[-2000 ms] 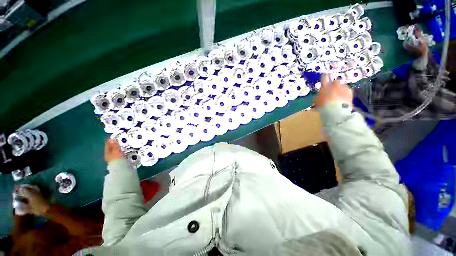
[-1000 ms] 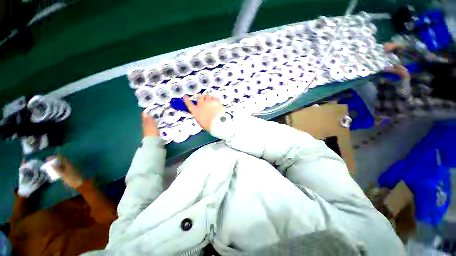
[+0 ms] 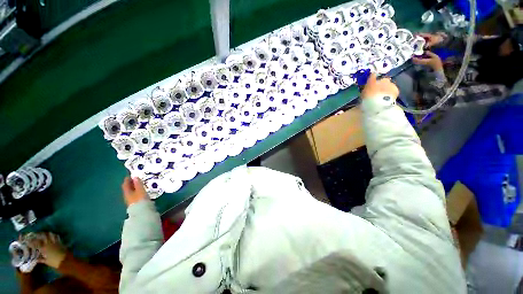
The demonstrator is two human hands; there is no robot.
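White round housings [image 3: 246, 95] stand massed in slanting rows on the green bench; most have dark centres, and thin dark wires rise from some at the back left. My left hand [image 3: 135, 190] rests against the front left corner of the rows, seemingly holding nothing. My right hand [image 3: 379, 87] is at the front edge of the rows on the right, closed on a blue hand tool [image 3: 362, 77], whose tip points at the housings. The fingers partly hide the tool.
A pale hose [image 3: 459, 77] hangs at the right. A cardboard box [image 3: 338, 135] and a black tray [image 3: 346, 182] are below the bench edge. A neighbour's hands [image 3: 430, 54] hold a housing at the right; another's hands [image 3: 49, 250] hold housings at the lower left. A metal upright [image 3: 219, 28] stands behind.
My right hand has moved with the blue tool from the left end of the rows to the right end. My left hand stays at the left corner. The view has shifted.
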